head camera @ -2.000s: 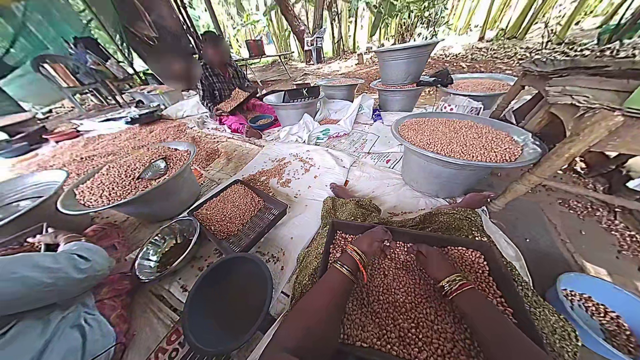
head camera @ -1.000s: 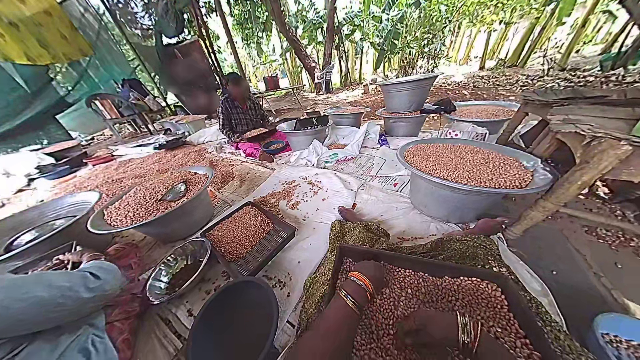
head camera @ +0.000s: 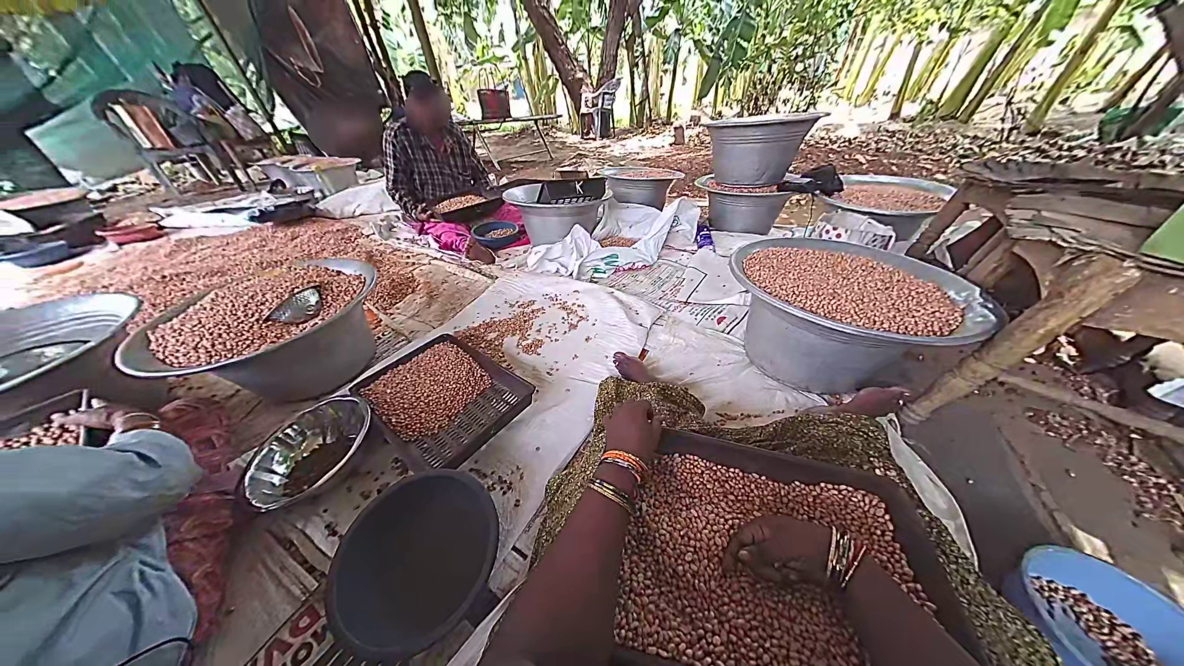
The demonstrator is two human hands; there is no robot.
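A dark rectangular tray full of reddish-brown nuts or seeds rests on patterned cloth over my lap. My left hand is at the tray's upper left corner, fingers curled near the rim; whether it holds anything is hidden. My right hand lies on the nuts near the tray's middle, its fingers curled down; what is under them cannot be seen. Both wrists wear bangles. Left of the tray stands an empty dark basin, with a slotted tray of nuts beyond it.
Metal tubs of nuts stand at right and left. A steel bowl and a co-worker's sleeve are at left. Another person sits farther back. A blue basin is at lower right, below a wooden structure.
My left hand has moved from the nuts to the tray's upper left corner. My right hand remains over the nuts, lower in the tray than two seconds ago.
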